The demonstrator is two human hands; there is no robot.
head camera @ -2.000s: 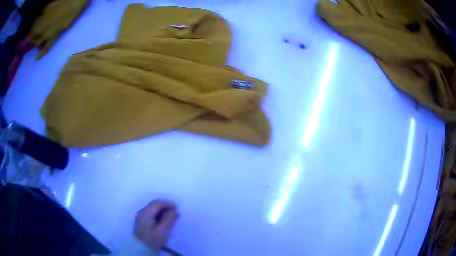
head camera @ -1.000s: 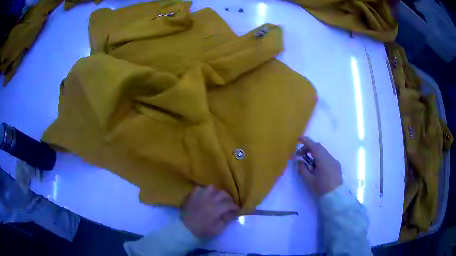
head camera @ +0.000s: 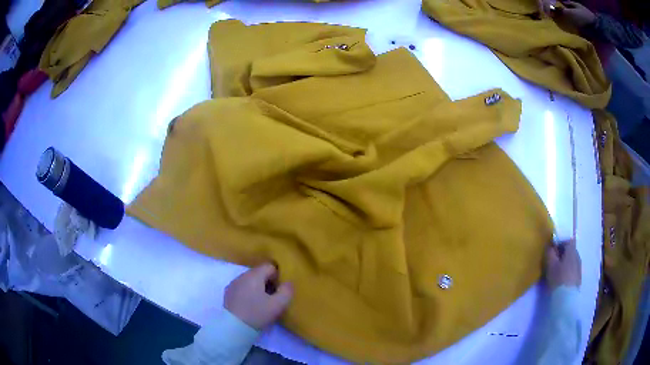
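Note:
A mustard-yellow jacket (head camera: 342, 192) lies spread over the table, its sleeves folded across its upper part. Shiny cuff buttons (head camera: 493, 99) show at the right sleeve end. A round silvery front button (head camera: 445, 281) shows on the lower right panel. My left hand (head camera: 256, 296) is at the jacket's lower left edge, thumb and fingers pinching the cloth. My right hand (head camera: 564, 265) is at the panel's far right edge, fingers closed on the border. Its palm is hidden, so I cannot tell whether it holds a tool.
The white table (head camera: 57, 117) has a curved edge. A black vacuum flask (head camera: 85, 189) lies at left beside crumpled pale material. Other yellow garments lie at the upper left (head camera: 85, 43) and upper right (head camera: 527, 50), where another person's hand (head camera: 570, 13) shows. A bin at right holds yellow jackets (head camera: 620, 242).
The view has shifted. The jacket's front panel is spread wider to the right and towards me. My right hand has moved right to its edge; my left hand has moved left along the lower edge.

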